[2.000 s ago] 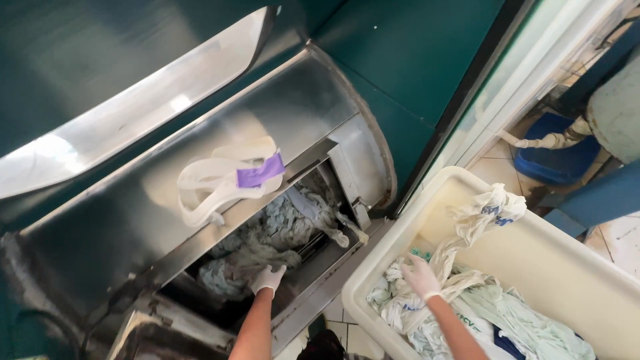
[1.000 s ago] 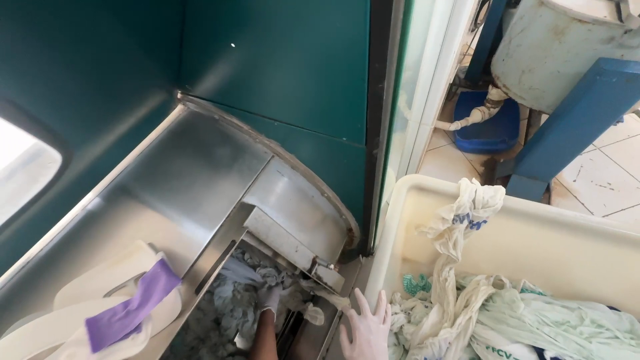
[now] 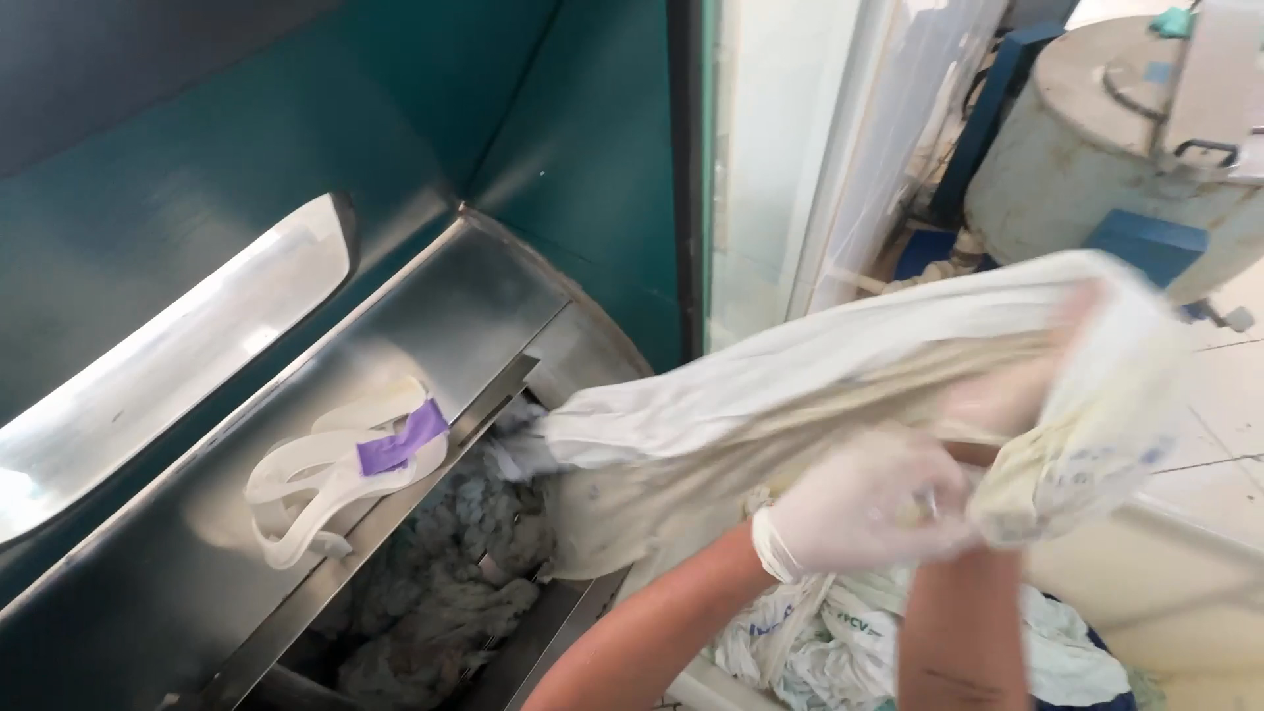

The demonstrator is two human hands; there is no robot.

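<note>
A long white cloth (image 3: 691, 405) is stretched from the opening of a metal washing drum (image 3: 395, 326) across to the right, over a cream plastic bin. Gloved in white, my left hand (image 3: 869, 499) grips a bunched part of this cloth; motion blurs its fingers. My right hand (image 3: 1017, 385) is raised behind and partly under the cloth, its fingers largely covered and blurred, so its grip is unclear. Damp, tangled greyish-green laundry (image 3: 444, 583) lies inside the drum. More pale laundry with printed writing (image 3: 839, 632) is heaped in the bin (image 3: 1175, 563).
On the drum lies a white plastic strap-like item (image 3: 306, 484) with a purple band (image 3: 403, 439). A green machine wall (image 3: 592, 197) and a white frame (image 3: 839, 148) stand beyond. At the upper right are a worn round metal machine (image 3: 1066, 128) and tiled floor (image 3: 1215, 415).
Both hands have moved up and to the right from the drum opening and bin edge. A white cloth now stretches out of the drum. The view has shifted.
</note>
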